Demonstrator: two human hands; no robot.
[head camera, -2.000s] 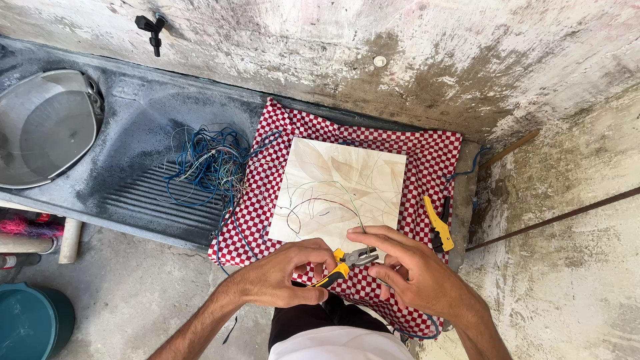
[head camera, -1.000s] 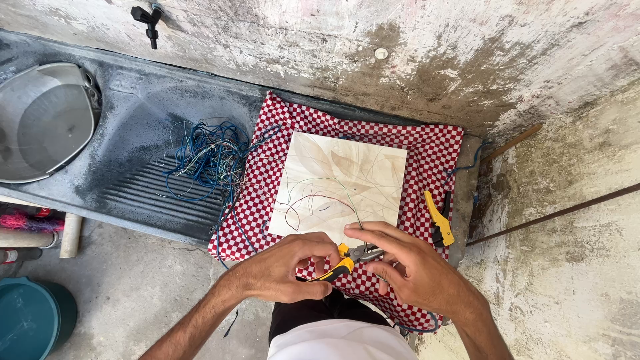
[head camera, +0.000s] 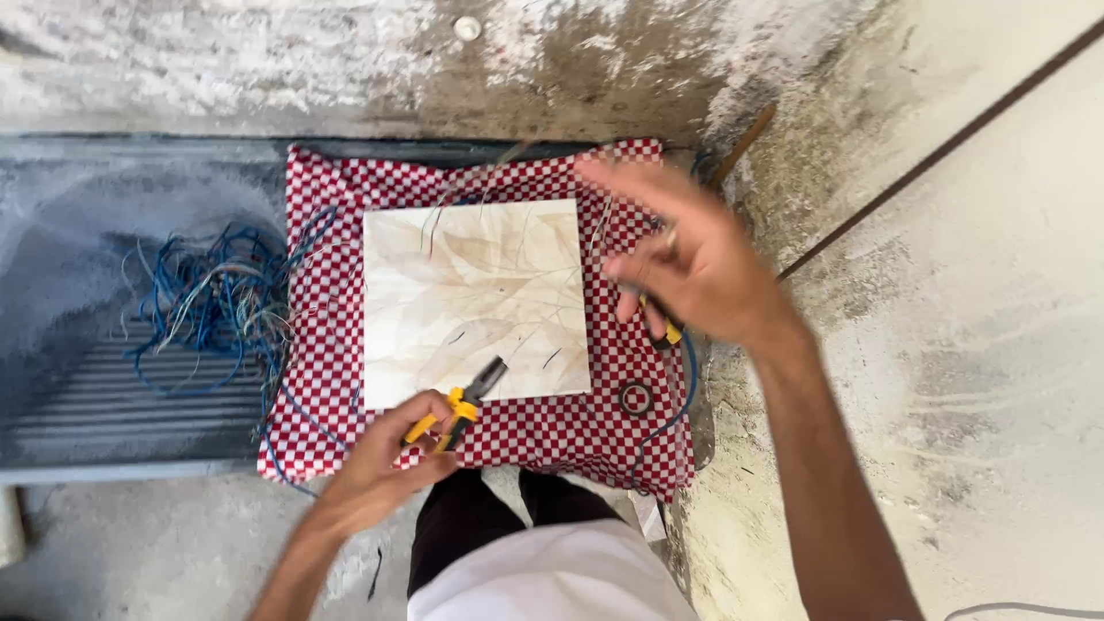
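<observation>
My left hand (head camera: 392, 461) holds yellow-and-black combination pliers (head camera: 466, 404) by the handles, their jaws over the near edge of a pale leaf-patterned tile (head camera: 474, 293). My right hand (head camera: 681, 250), blurred by motion, is raised over the right side of a red-and-white checkered cloth (head camera: 517, 440); whether it holds a thin wire cannot be told. Under its fingers, a yellow-and-black tool (head camera: 667, 335) is partly hidden. Thin wires cross the far edge of the tile, and short dark bits lie on it. A roll of tape (head camera: 636, 398) rests on the cloth at the right.
A tangle of blue cable and thin wires (head camera: 216, 302) lies on the ribbed part of a grey sink (head camera: 86, 405) at the left. A blue cable (head camera: 690, 379) runs down the cloth's right side. Rough walls (head camera: 906, 362) stand behind and at the right.
My right hand has moved away from the pliers, up and to the right. My left hand still holds the pliers. The roll of tape now shows. The view has shifted to the right.
</observation>
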